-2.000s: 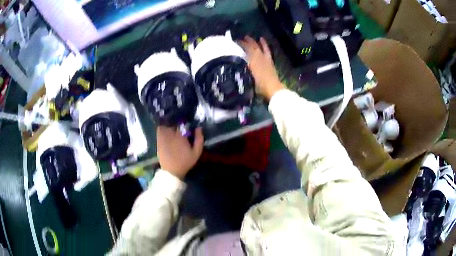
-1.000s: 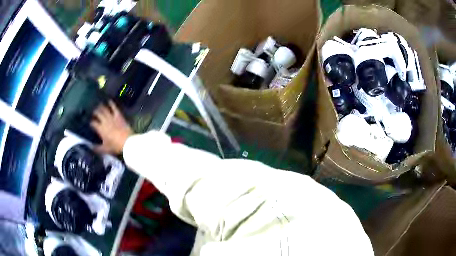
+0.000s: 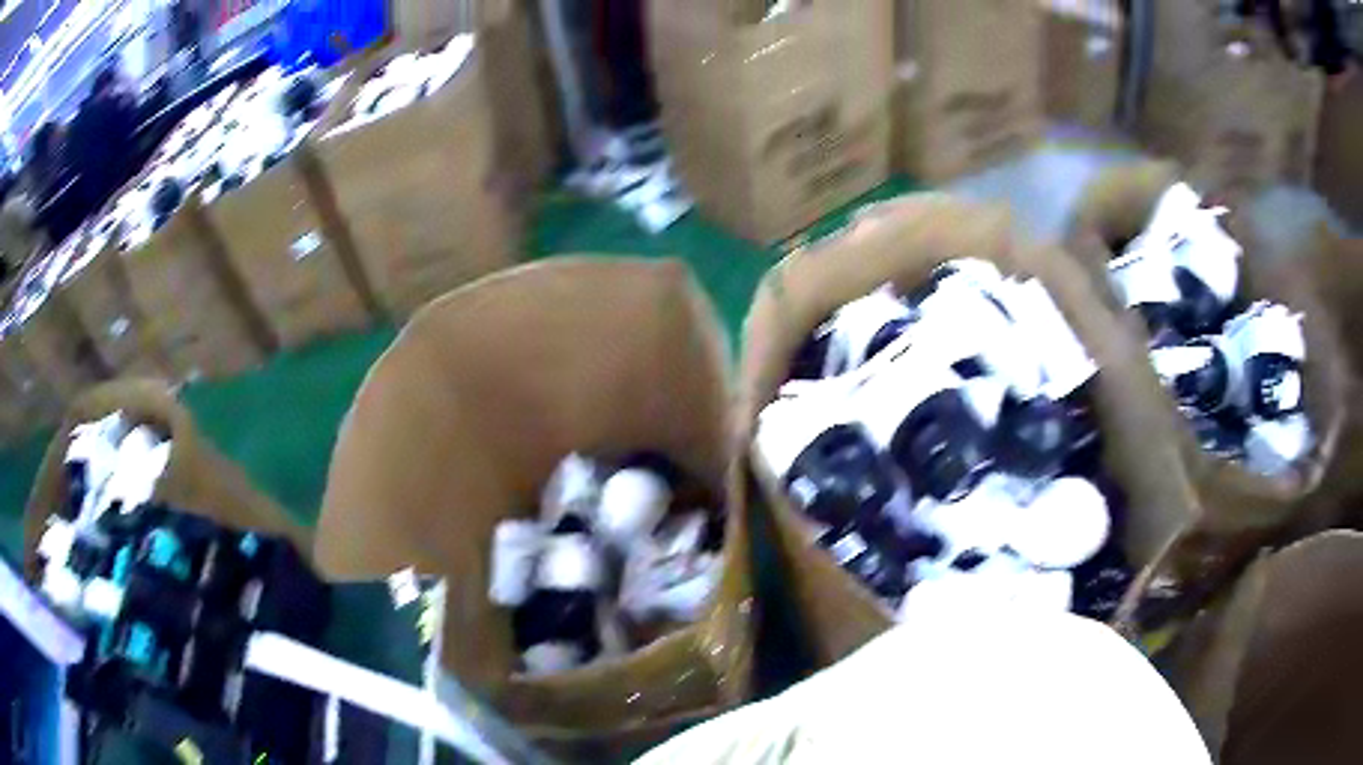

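Neither of my hands shows; only a pale sleeve is in view at the bottom right, cut off by the lower edge. Nearest in front of me is a tall open brown carton (image 3: pixel 523 336) with several white-and-black cameras (image 3: pixel 570 565) low inside. To its right, another open carton (image 3: pixel 1158 493) is filled high with white-and-black cameras (image 3: pixel 840 475). The sleeve covers part of its near rim. The picture is blurred, so small details cannot be told.
At the lower left are the bench corner (image 3: pixel 386 646), black devices with teal parts (image 3: pixel 195 598) and a white strip (image 3: pixel 351 685). A further carton of cameras (image 3: pixel 1274 359) stands at the right. Closed cartons (image 3: pixel 777 112) line the back on the green floor (image 3: pixel 299 411).
The view has swung right and up, away from the bench cameras toward the cartons. My left hand left view first, then my right hand, last seen on the bench. The sleeve is now lower right.
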